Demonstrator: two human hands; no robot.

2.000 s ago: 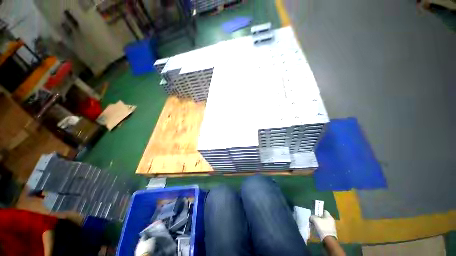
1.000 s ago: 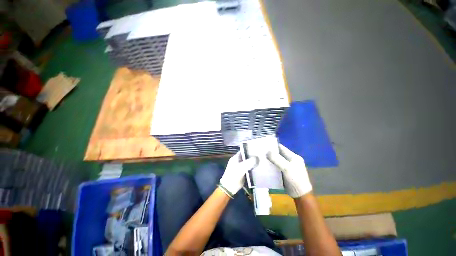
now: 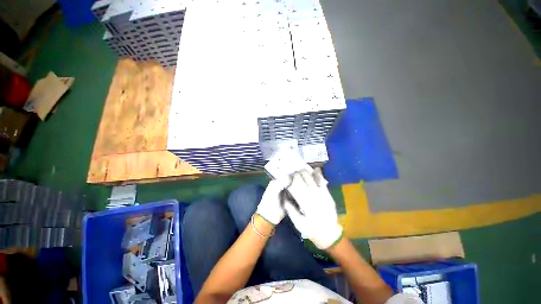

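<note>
My left hand (image 3: 274, 200) and my right hand (image 3: 312, 209), both in white knit gloves, meet in front of my knees. Between them they hold a pale flat metal part (image 3: 287, 162), tilted, its far end showing beyond the fingertips. The rest of it is hidden by the gloves. Just beyond it is the large stack (image 3: 237, 77) of pale-topped parts with dark slotted sides, standing on a plywood-topped pallet (image 3: 133, 130).
The left blue tote (image 3: 131, 211) holds jumbled grey metal parts. The right blue tote (image 3: 428, 267) holds pale parts, with a cardboard pad (image 3: 415, 247) beside it. A blue sheet (image 3: 363, 142) lies right of the pallet. More stacked parts (image 3: 35, 208) stand far left.
Since a second ago, the hands have turned the held part and the right hand has moved left over it, close against the left. Earlier, the right hand was out to the right. The view has shifted.
</note>
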